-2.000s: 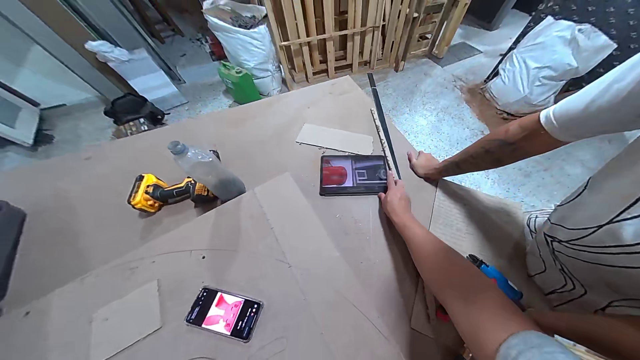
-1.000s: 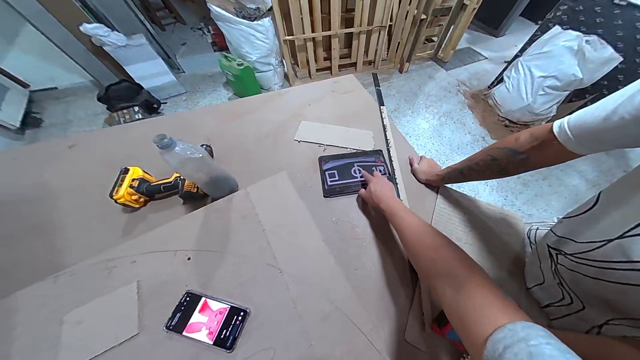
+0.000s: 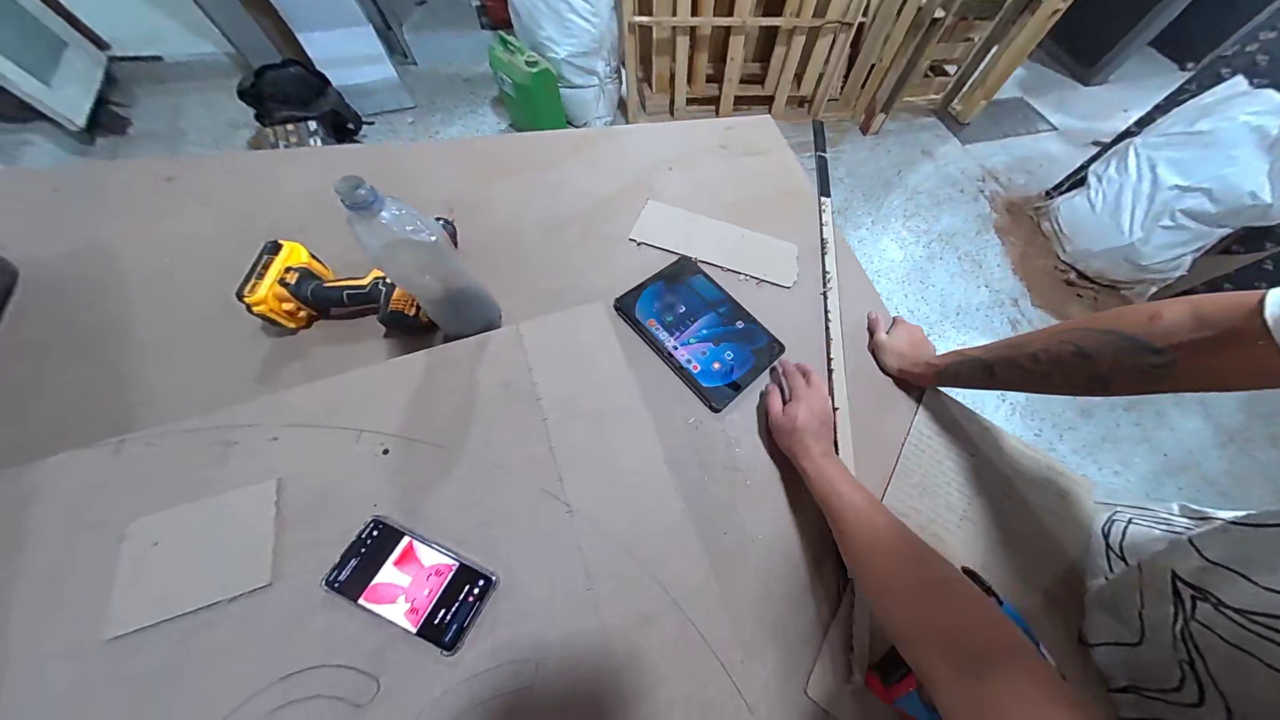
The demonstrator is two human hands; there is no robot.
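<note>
My right hand (image 3: 800, 405) rests on the board beside the lower right corner of a tablet (image 3: 700, 335), its fingertips near the case; nothing is seen held in it. My left hand is out of view. The tablet lies tilted, its screen lit with app icons. Along the board's right side runs a long narrow strip (image 3: 828, 260), dark at its far end. A smartphone (image 3: 410, 585) showing a pink shape lies nearer, at lower left. Another person's tattooed forearm (image 3: 1080, 350) reaches in from the right, that hand against the board's edge.
On the large board (image 3: 560, 170) are a yellow and black cordless power tool (image 3: 330, 290), a plastic bottle (image 3: 430, 260) and flat offcuts (image 3: 710, 240). A green jerrycan (image 3: 527, 82), white sacks (image 3: 1165, 185) and wooden slatted frames (image 3: 740, 60) stand beyond.
The tablet has turned clockwise, and its screen has gone from a drawing to icons. My right hand has come off the screen to the tablet's right side. The view has shifted closer.
</note>
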